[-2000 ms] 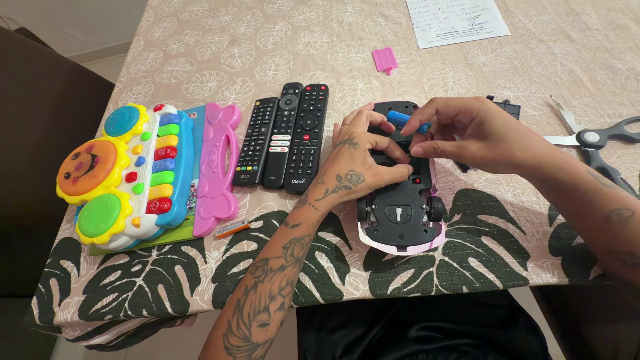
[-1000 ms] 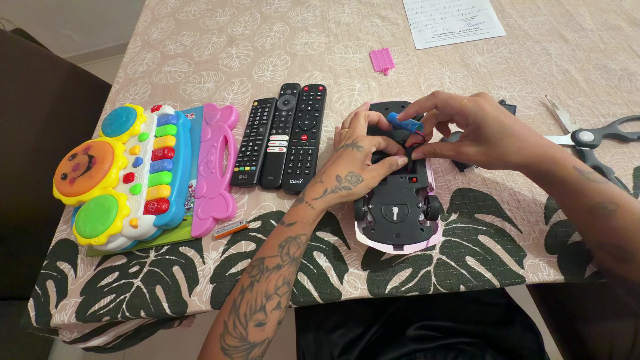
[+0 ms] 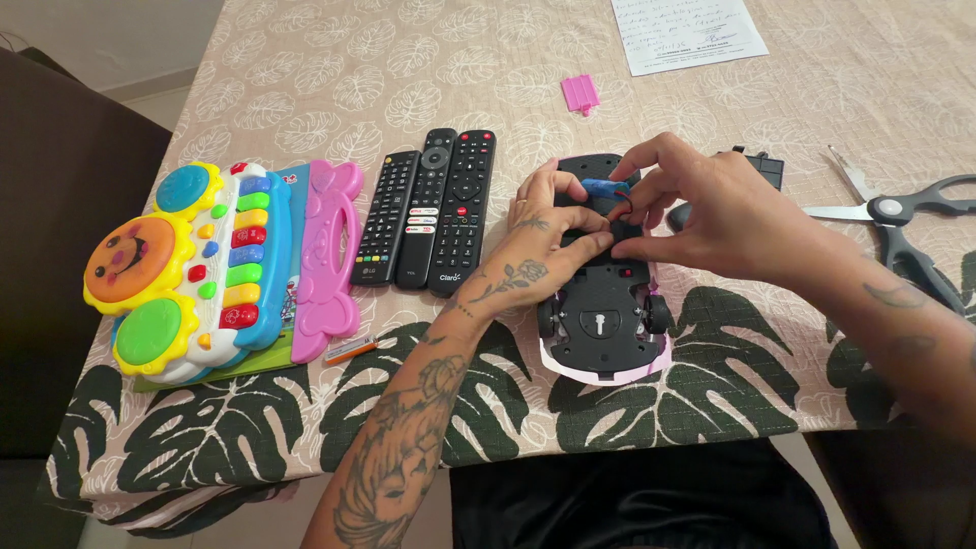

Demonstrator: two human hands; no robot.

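A toy car (image 3: 602, 328) lies upside down near the table's front edge, its black underside up and its pink-white body showing at the rim. Over its middle is a blue battery pack (image 3: 605, 187) with thin red and dark wires. My left hand (image 3: 553, 229) rests on the car's left side, thumb and fingers at the wires below the pack. My right hand (image 3: 686, 206) comes from the right, its fingers around the pack's right end and the wires, thumb tip low by the car's middle. The fingers hide the battery compartment and the exact grip on the wires.
Three remote controls (image 3: 466, 213), a toy piano (image 3: 248, 252) on a pink-handled board (image 3: 328, 259), and a battery (image 3: 351, 350) lie left. Scissors (image 3: 888, 210), a black plastic part (image 3: 762, 168) and a dark rounded object (image 3: 677, 218) are right. Behind lie a pink cover (image 3: 581, 93) and written paper (image 3: 690, 34).
The blue pack has tilted from its slanted pose to nearly level across the car. Red wire, not visible two seconds ago, shows between my fingers. Both hands stay over the car.
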